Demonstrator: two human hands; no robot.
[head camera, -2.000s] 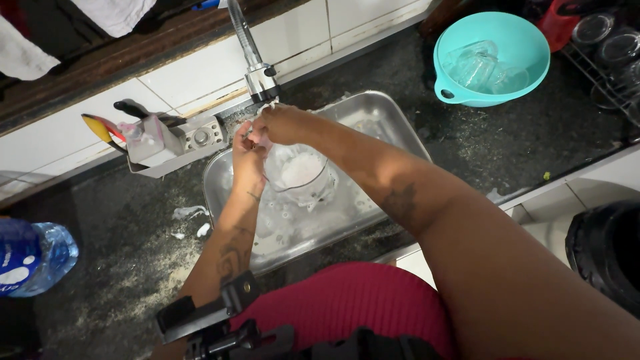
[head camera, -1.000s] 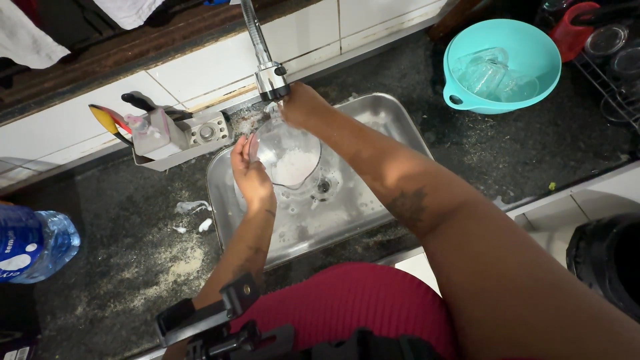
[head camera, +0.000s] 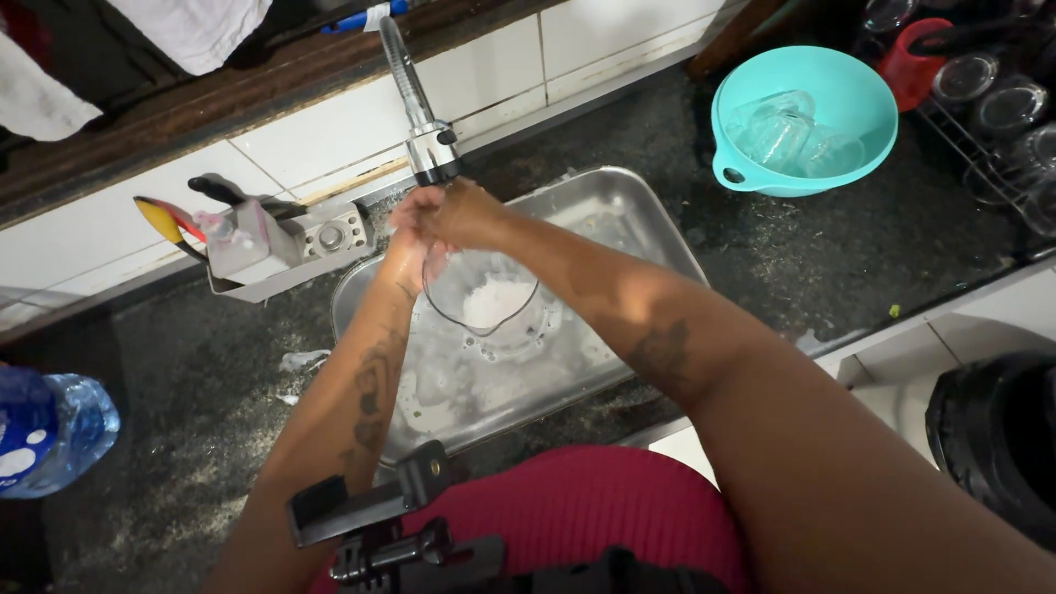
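Note:
Beneath the chrome faucet head (head camera: 432, 153), my left hand (head camera: 417, 231) and my right hand (head camera: 466, 213) meet at the near-left side of the tap outlet. A clear glass jug or bowl (head camera: 445, 301) with whitish, foamy content is below them, inside the stainless steel sink (head camera: 660, 247). My left fingers are at its upper rim; whether they grip it is hard to tell. The right fingers are largely hidden behind the wrist and touch or overlap the left hand. Soapy water and bubbles lie on the sink's bottom.
A turquoise plastic bowl (head camera: 804, 66) with clear glassware stands at the right, beside a red cup (head camera: 912, 62) and a wire rack (head camera: 957, 136) of glasses. On the left are a caddy (head camera: 280, 276) with utensils and a blue-labelled bottle (head camera: 78, 425). A black bin (head camera: 990, 421) is lower right.
My hands were apart one second ago, the left beside the glass vessel and the right at the tap; now they are together under the tap. The vessel sits slightly lower relative to the hands.

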